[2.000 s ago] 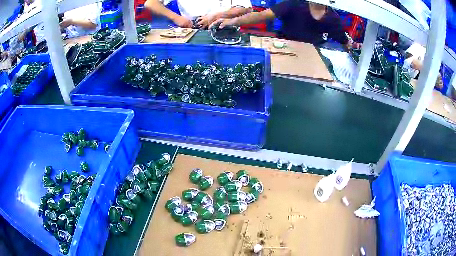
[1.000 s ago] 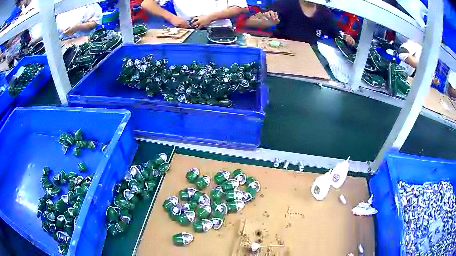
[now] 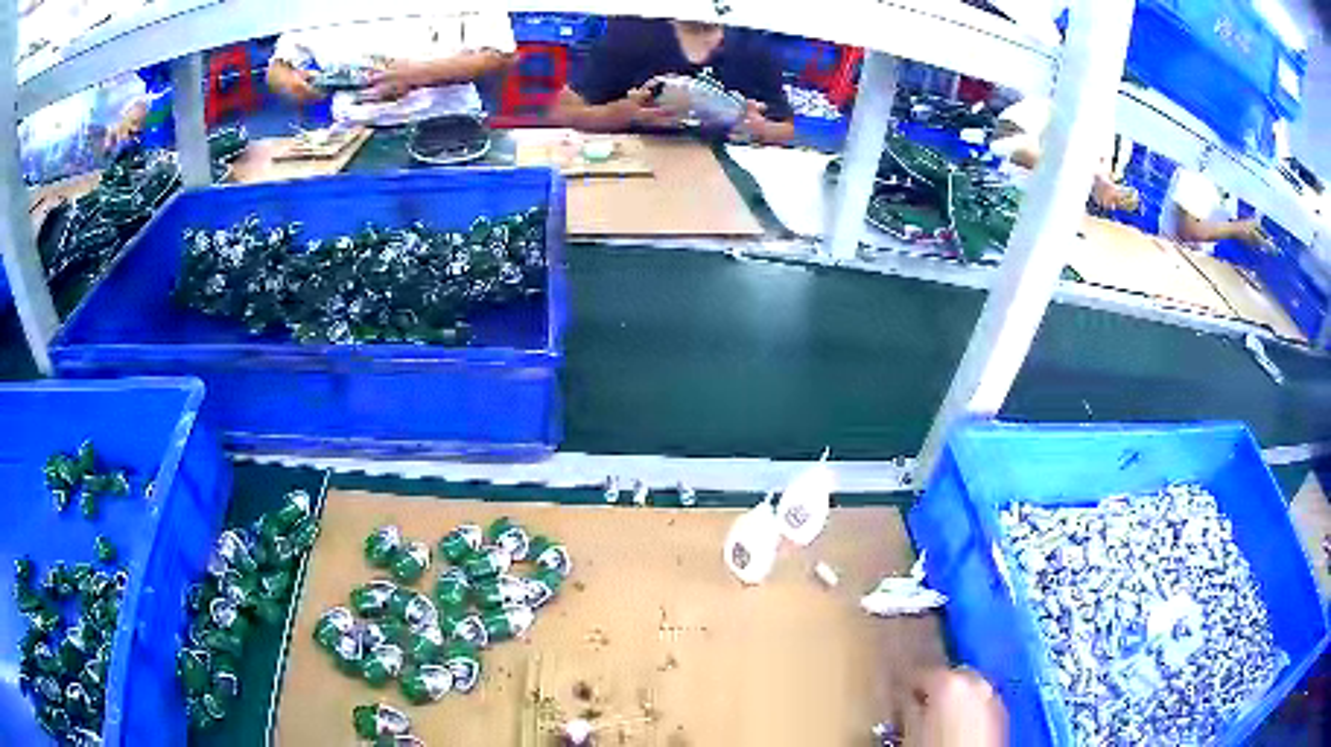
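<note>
A blurred hand [image 3: 956, 711], taken as my right, shows at the bottom edge, cut off, left of the right blue tote [image 3: 971, 584]. A small silvery piece [image 3: 885, 734] lies beside it; I cannot tell whether they touch. My left hand is out of view. Green caps with pale faces [image 3: 453, 591] lie grouped on the tan board [image 3: 701, 525]. A small tan fixture [image 3: 548, 701] sits at the near edge, with a thin pale stick and a white tip [image 3: 580, 731]. Silver-white inserts [image 3: 1153, 598] fill the right tote.
Two white pointed bottles [image 3: 750, 543] [image 3: 804, 504] and a crumpled white scrap [image 3: 905, 594] are at the board's right. The left blue tote [image 3: 161, 511] holds green caps; more caps [image 3: 241, 598] lie beside it. A back tote [image 3: 380, 401] is heaped. A white post [image 3: 1022, 277] slants beyond. People sit opposite.
The view has swung right, so the scene sits further left and more of the right tote shows. A blurred hand has appeared. A person opposite now holds a pale rounded piece.
</note>
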